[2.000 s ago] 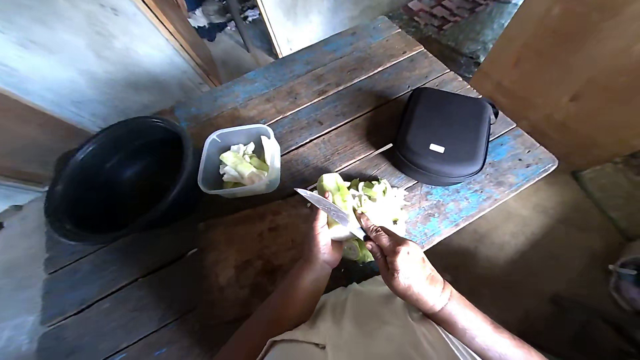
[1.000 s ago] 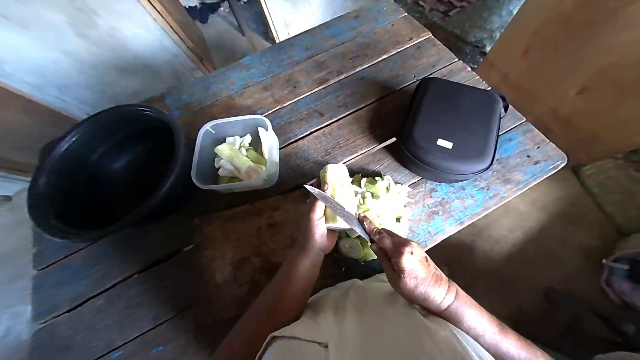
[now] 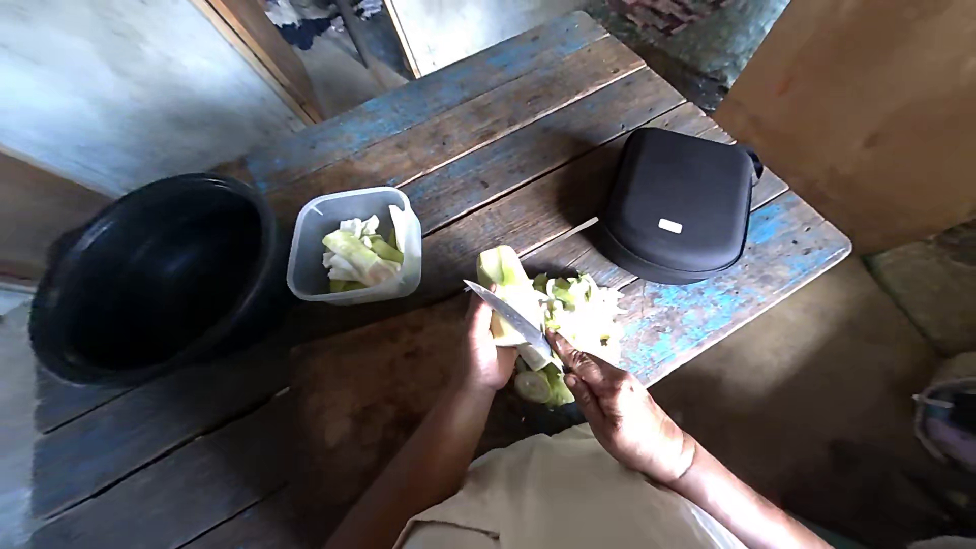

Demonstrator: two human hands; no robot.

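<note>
A pale green vegetable piece (image 3: 501, 267) is held in my left hand (image 3: 488, 349), above the right end of a brown wooden board. My right hand (image 3: 621, 412) grips a kitchen knife (image 3: 511, 315) by its handle, and the blade lies across the vegetable, pointing up and left. Just right of the blade is a heap of pale green peelings and cut bits (image 3: 585, 305), bright in the light. More green pieces (image 3: 536, 385) lie below the knife. A translucent plastic container (image 3: 303, 263), with green and whitish vegetable pieces inside, stands to the left of my hands.
A large black basin (image 3: 53, 320) stands at the table's left side. Right of the container, beyond the peelings, lies a black zippered case (image 3: 682, 198). The wooden board (image 3: 366, 374) rests on the worn plank table (image 3: 488, 114), whose right edge runs just beyond the peelings.
The knife stays across the held vegetable, with small shifts of the blade and both hands. The vegetable stands more upright and shows more above the blade than two seconds ago.
</note>
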